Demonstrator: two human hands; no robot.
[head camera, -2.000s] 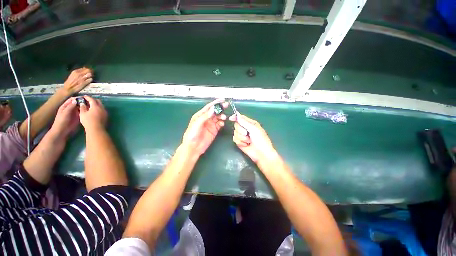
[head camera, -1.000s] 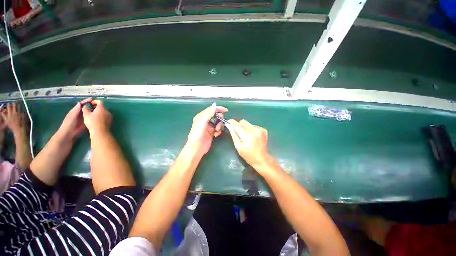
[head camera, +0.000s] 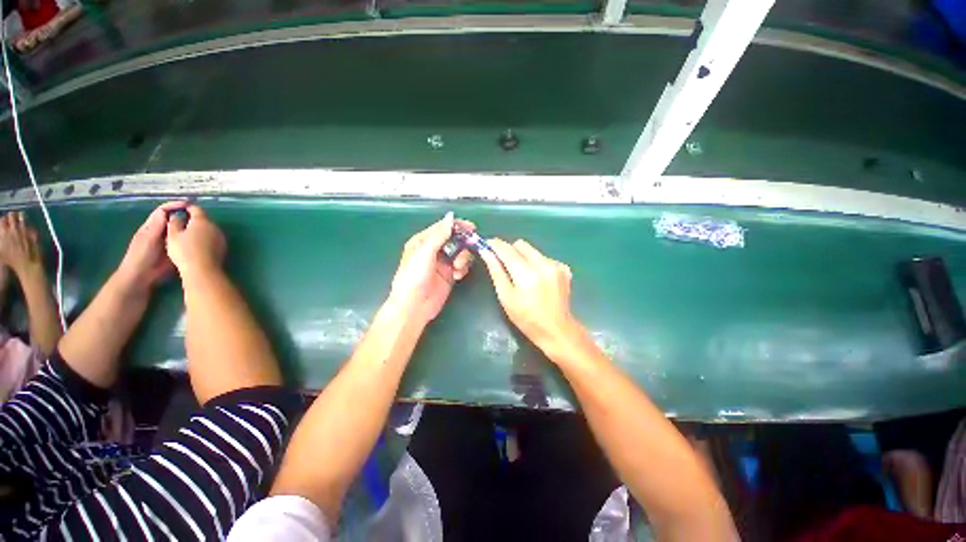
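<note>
My left hand (head camera: 426, 273) is raised above the green bench and holds a small dark part (head camera: 452, 249) between thumb and fingers. It looks like a circuit board with its housing, but it is too small to be sure. My right hand (head camera: 530, 288) is just right of it and grips a thin pale tool (head camera: 480, 242). The tool's tip is at the part; the fingers hide the rest of the tool.
A clear plastic bag of small parts (head camera: 700, 231) lies right of my hands near the white rail (head camera: 403, 187). A black block (head camera: 932, 304) is at far right. A slanted white upright (head camera: 694, 90) stands behind. Small parts lie on the conveyor (head camera: 318, 101). A striped-sleeved neighbour works at left.
My right hand has tilted and brought the tool against the part in my left hand. The small parts on the conveyor have shifted slightly left. A far-left neighbour's hand has withdrawn from the rail.
</note>
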